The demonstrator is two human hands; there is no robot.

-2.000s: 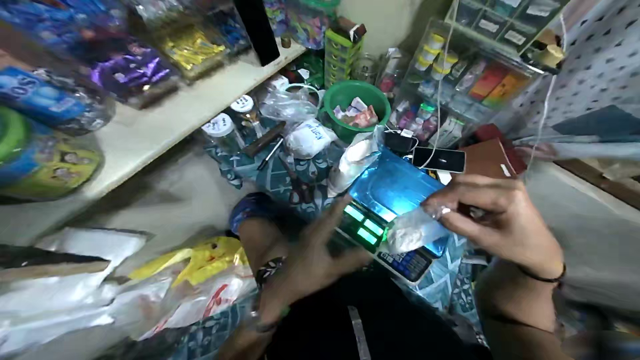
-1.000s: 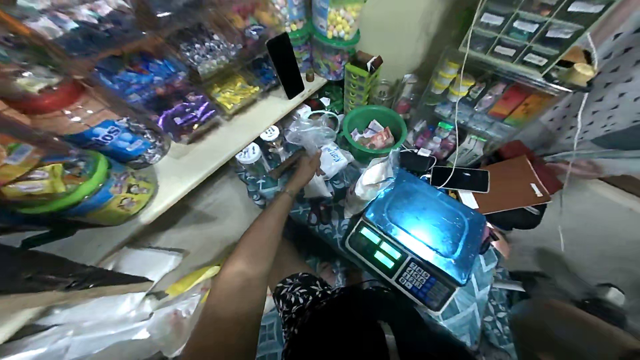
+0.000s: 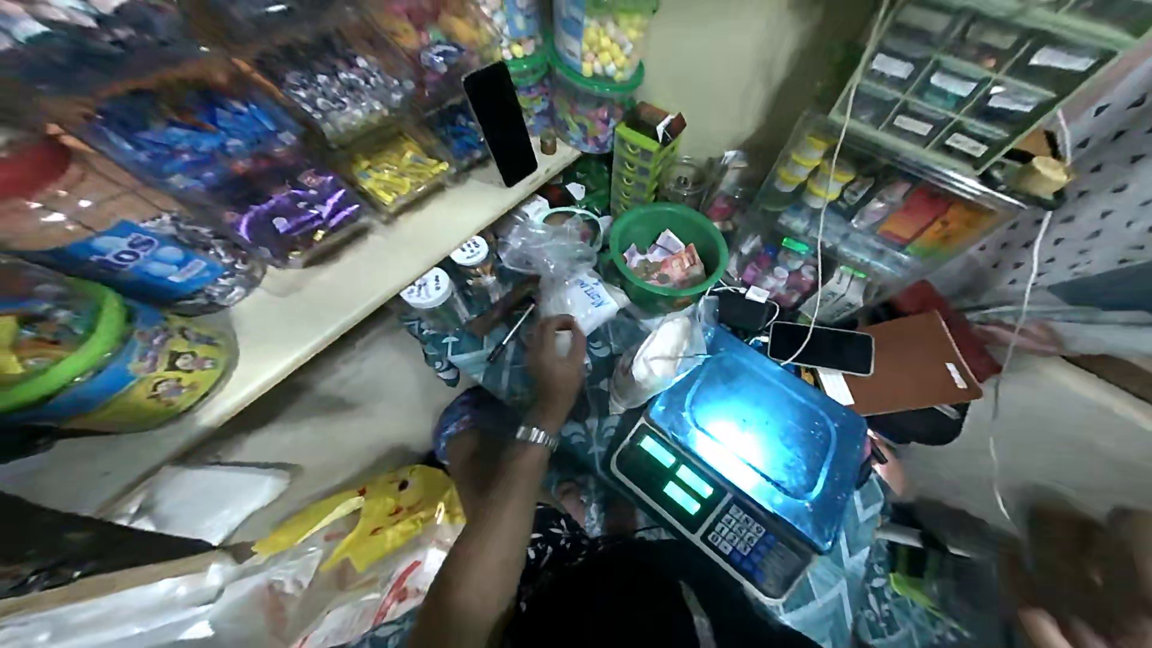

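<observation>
My left hand (image 3: pixel 556 360) reaches forward to the near edge of a clear plastic bag with writing (image 3: pixel 585 301); its fingers are bent around something small and whitish that I cannot make out. My right hand (image 3: pixel 1071 567) is a dark blur at the lower right edge, and what it holds cannot be told. Between the hands stands a digital scale with a blue-covered pan (image 3: pixel 760 414) and a lit display. A plastic bag of white stuff (image 3: pixel 661 355) leans at the scale's left corner. A pen (image 3: pixel 511 333) lies left of my left hand.
A green basin (image 3: pixel 668 216) holds banknotes behind the scale. Lidded jars (image 3: pixel 427 288) stand beside the shelf edge (image 3: pixel 315 333), which bears candy containers. A phone (image 3: pixel 821 348) lies by a brown folder (image 3: pixel 918 360). A white cable hangs at the right. A yellow plastic bag (image 3: pixel 396 513) lies lower left.
Two seconds ago both hands were at the scale, the right with a clear plastic bag. My left hand has since moved to the bags beyond; my right has moved off to the lower right.
</observation>
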